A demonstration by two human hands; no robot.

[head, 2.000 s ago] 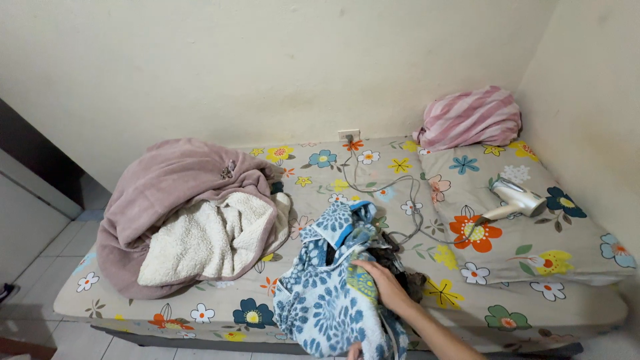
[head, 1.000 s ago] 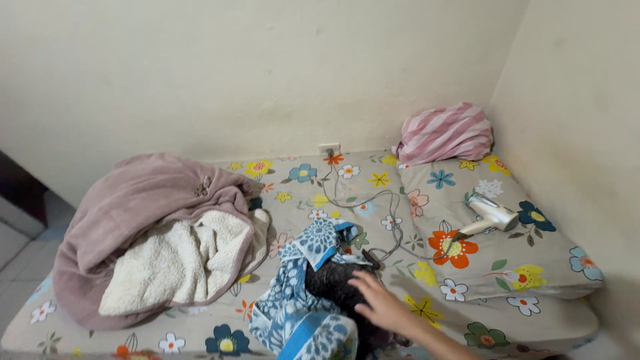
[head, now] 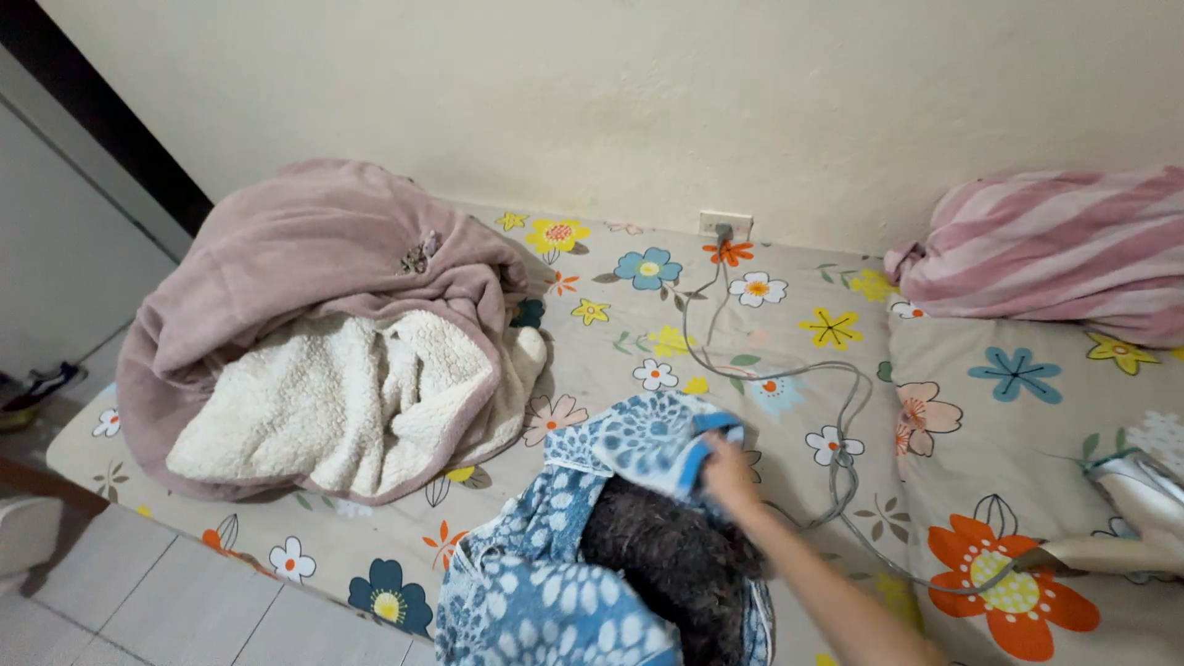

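A blue and white patterned towel (head: 555, 546) lies around a dark, curly-furred animal (head: 666, 564) at the bottom middle of the view. Only the animal's dark coat shows; its head cannot be made out. My right hand (head: 729, 474) reaches in from the lower right and grips the towel's blue-edged end, just above the dark fur. My left hand is out of the picture. The towel's lower part runs off the bottom edge of the frame.
On the flowered bed sheet (head: 592, 361) a mauve fleece blanket (head: 314, 240) is heaped at left. A grey cord (head: 805, 370) runs from a wall outlet (head: 726, 223) to a hair dryer (head: 1128, 518). A pink striped cloth bundle (head: 1054, 250) rests at upper right.
My right hand has moved from the dark fur to the towel's end and taken hold of it. Two seconds ago the towel covered most of the fur now showing. The view has shifted.
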